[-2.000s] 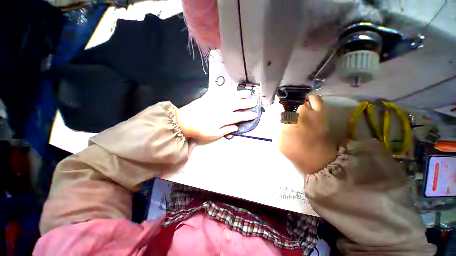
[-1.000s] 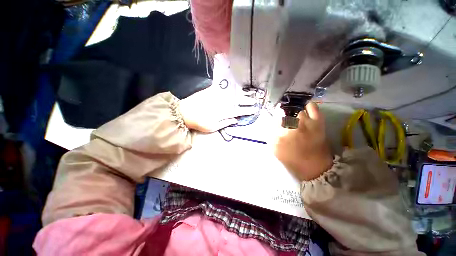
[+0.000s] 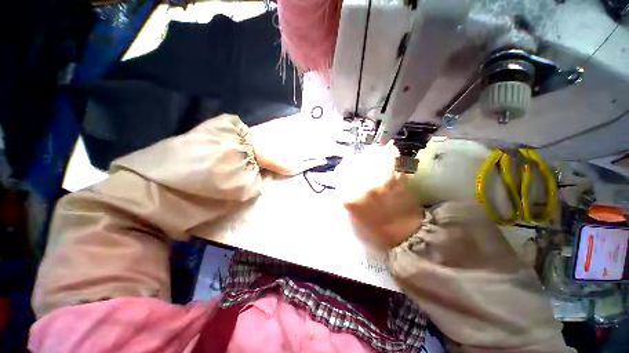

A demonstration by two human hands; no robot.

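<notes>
My left hand (image 3: 293,146) lies flat on the white machine table, just left of the presser foot (image 3: 360,129), washed out by the lamp. A small dark fabric piece (image 3: 324,165) shows between my hands; most of it is hidden under the fingers. My right hand (image 3: 381,196) is at the needle area, its fingertips by the presser foot and close to my left fingers; whether it pinches the fabric is lost in glare. A dark looped thread or thin strip (image 3: 316,184) lies on the table just below the fabric.
The white-grey machine head (image 3: 441,62) fills the top right, with a pink fluffy cover (image 3: 308,34). Dark garment panels (image 3: 200,69) lie at the upper left. Yellow-handled scissors (image 3: 502,186) lie right of the needle. A lit phone (image 3: 601,253) is at far right beside an orange object (image 3: 607,213).
My right hand has moved left from beside the edge guide to the presser foot, near my left hand. Less of the dark strip shows. The view has shifted slightly.
</notes>
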